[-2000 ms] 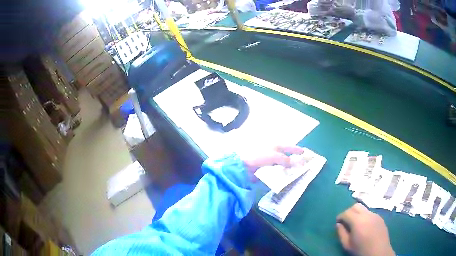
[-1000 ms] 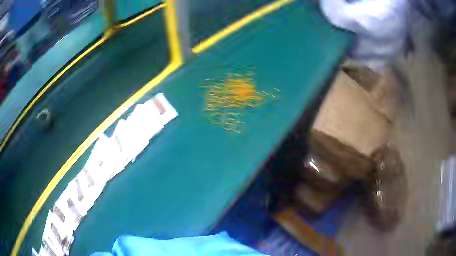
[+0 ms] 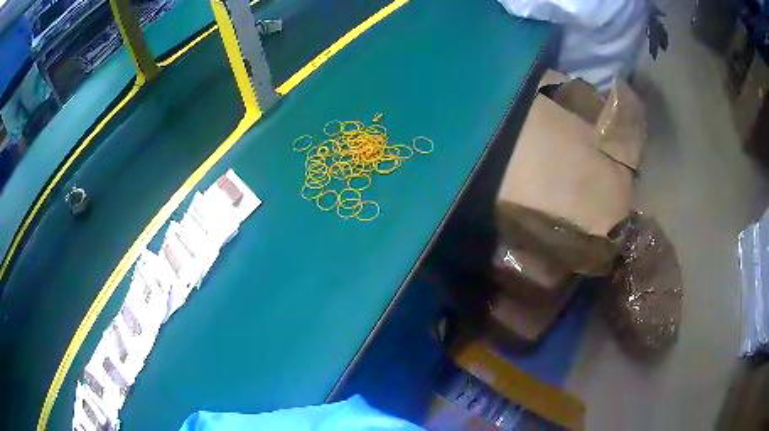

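Observation:
A fanned row of white packets (image 3: 160, 282) with narrow brown or grey strips lies on the green bench along the yellow edge, in the left part of the view. A loose heap of thin yellow-orange rubber bands (image 3: 358, 156) lies beyond its far end, near the middle. A bright light-blue sleeve (image 3: 303, 417) shows at the bottom edge. Neither of my hands is in the picture.
A dark green conveyor belt (image 3: 126, 139) with silvery rings (image 3: 77, 199) runs at the left behind the yellow edge. A yellow post (image 3: 238, 63) stands there. An open brown carton (image 3: 565, 168) and a brown plastic-wrapped bundle (image 3: 648, 286) are at the right. White fabric shows at the top right.
The view has swung right, from the white sheet and black device to the rubber bands and carton. Both hands have left the picture; only a blue sleeve remains.

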